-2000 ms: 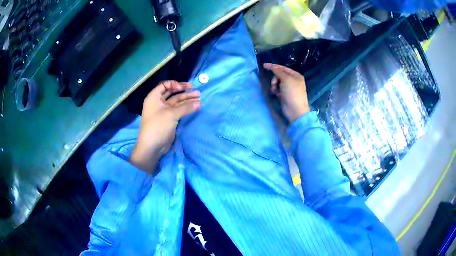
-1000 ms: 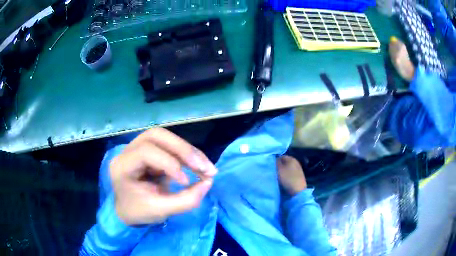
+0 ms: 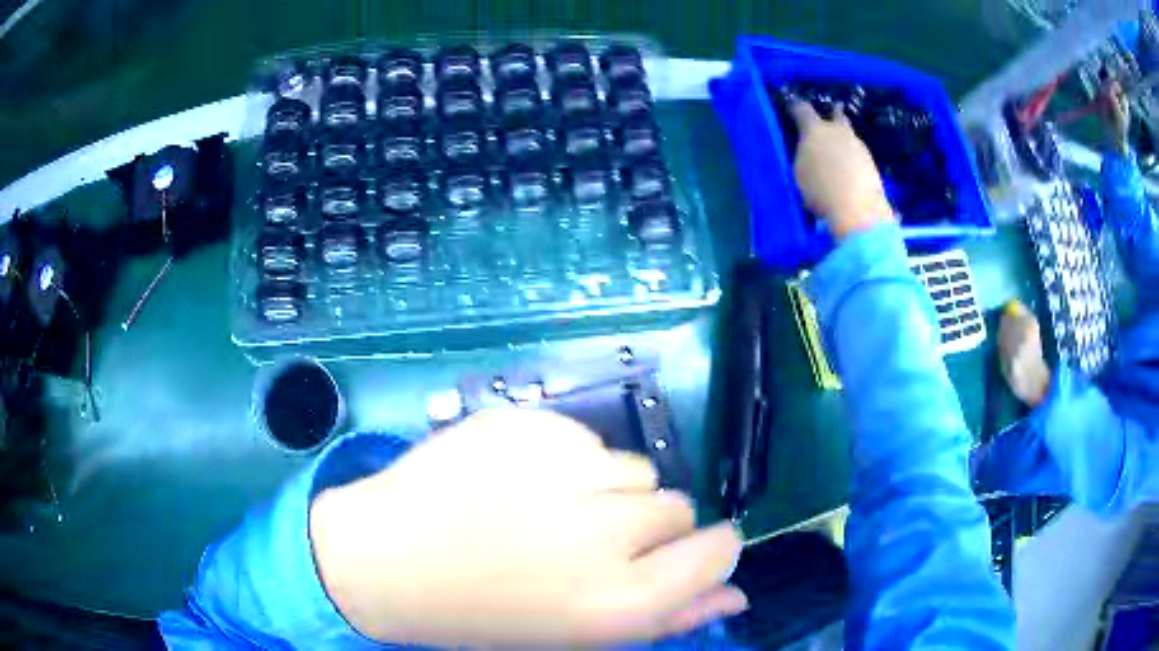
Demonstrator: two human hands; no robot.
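My right hand reaches into the blue parts bin, its fingertips among loose black parts. The fingertips are partly hidden, so a grip on a part cannot be made out. My left hand is large and blurred in the near foreground, back up, fingers loosely bent. Its palm and what it may hold are hidden. It covers much of the dark assembly fixture, whose silver pins show behind it. The black electric screwdriver lies right of the fixture.
A clear lens tray with rows of black lenses stands behind the fixture. A cup of dark grains is at its left. Lens-and-fan modules with wires lie far left. A yellow-edged grid sheet and another person's hand are at right.
The view has tilted up over the bench. My right hand has gone from beside my lap into the blue bin. My left hand has moved from my lap over the fixture, its pinch loosened.
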